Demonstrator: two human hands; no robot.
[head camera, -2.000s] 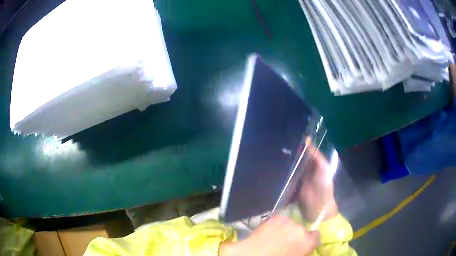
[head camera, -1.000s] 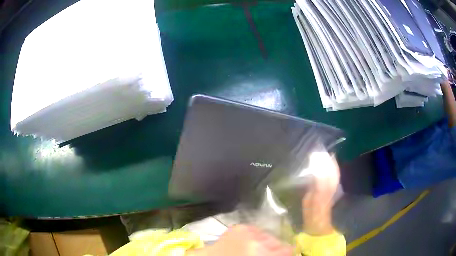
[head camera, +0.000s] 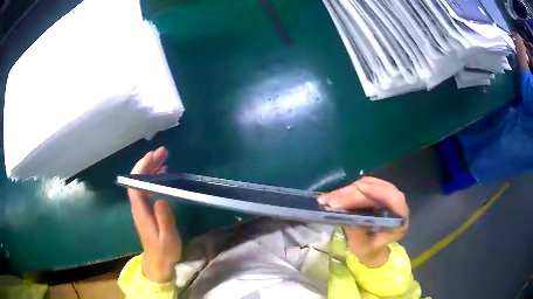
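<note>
A tablet (head camera: 257, 204) is held up nearly edge-on above the bench's near edge, its long silvery side towards me and a dark face seen at a slant. My right hand (head camera: 369, 213) grips its right end, fingers on the dark face. My left hand (head camera: 153, 219) is at its left end, upright with fingers spread; the palm side touches or nearly touches the end. A small piece of clear film (head camera: 328, 180) shows behind the tablet near my right fingers; how it is attached is hidden.
A thick stack of white sleeves (head camera: 82, 87) stands at the left of the green bench (head camera: 245, 134). A leaning stack of tablets with white sleeves (head camera: 409, 49) is at back right. A person's blue sleeve (head camera: 497, 146) is at right. Whitish material (head camera: 251, 263) lies at my lap.
The tablet has turned from its lettered back facing me to nearly edge-on. My left hand has moved from the near edge to the tablet's left end. The film over the back no longer shows there.
</note>
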